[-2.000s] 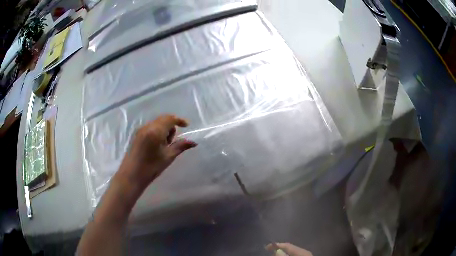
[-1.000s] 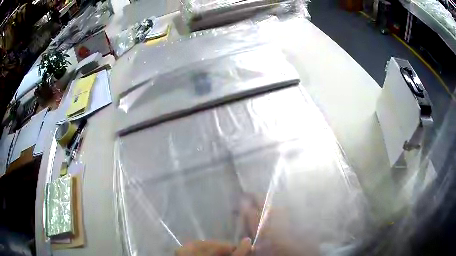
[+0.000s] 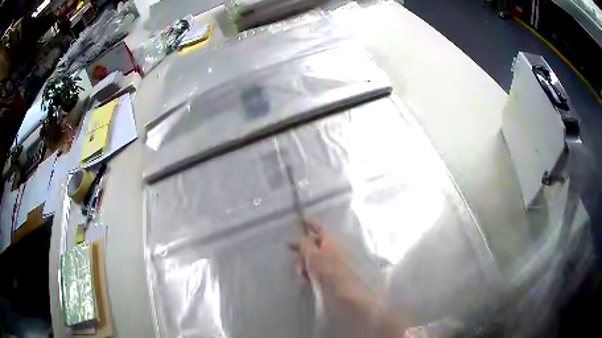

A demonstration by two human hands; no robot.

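A large clear plastic bag (image 3: 244,277) lies spread over the stack of poly bags (image 3: 198,125), with bright glare on its folds. Small white printed marks show on it. My right hand (image 3: 313,251) is over the middle of the stack, fingers closed on a thin dark stick (image 3: 294,191) that points away from me. Hand and stick look hazy, as if seen through clear film. The forearm runs to the bottom edge. My left hand is not in view.
A white upright dispenser (image 3: 538,132) stands at the right. At the left lie a green-white block (image 3: 79,284), a tape roll (image 3: 80,185), dark pens (image 3: 97,188) and papers with a yellow pad (image 3: 99,132). A plant stands behind them.
My left hand, at the bag's near edge a second ago, has gone out of view. The clear film lies flatter, and my right hand shows farther in with the stick pointing away.
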